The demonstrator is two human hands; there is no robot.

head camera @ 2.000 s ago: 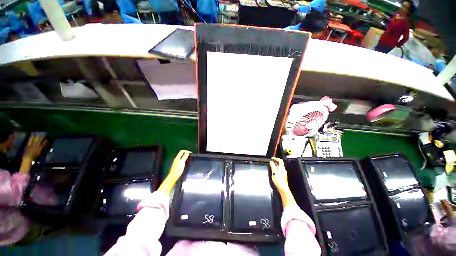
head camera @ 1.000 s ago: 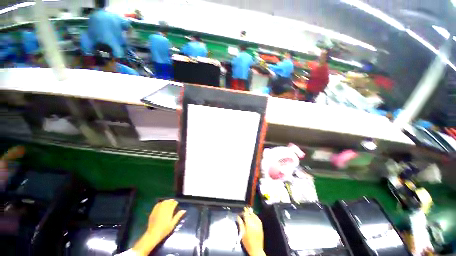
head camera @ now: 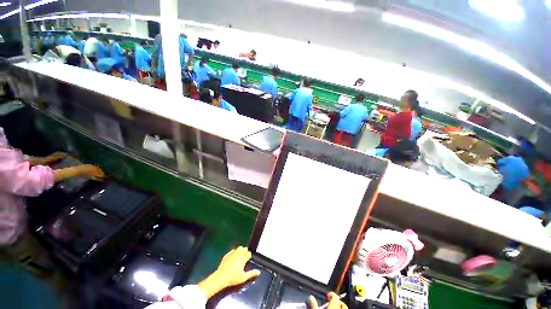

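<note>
A black two-pocket tray (head camera: 275, 291) with two glossy dark screen units lies at the bottom centre, cut off by the frame edge. The left unit (head camera: 252, 293) shows more than the right unit (head camera: 292, 294). My left hand (head camera: 232, 271) is at the tray's upper left corner, fingers over the edge and thumb on the glass side. My right hand (head camera: 328, 301) is at the tray's right side, mostly below the frame; a small pale thing shows by its fingertips, too blurred to name. A white-faced panel (head camera: 314, 214) with a black frame stands behind the tray.
Other black trays (head camera: 103, 220) with screens lie at left, beside a person's pink sleeves and hands. A pink fan (head camera: 388, 256) and a calculator (head camera: 412, 294) stand right of the panel. A dark tablet (head camera: 264, 139) lies on the white shelf (head camera: 199, 114). Blue-clad workers are beyond.
The view has swung up and to the left and tilted. The tray and my hands now sit lower in the picture, with my right hand mostly cut off. More of the neighbour at left shows.
</note>
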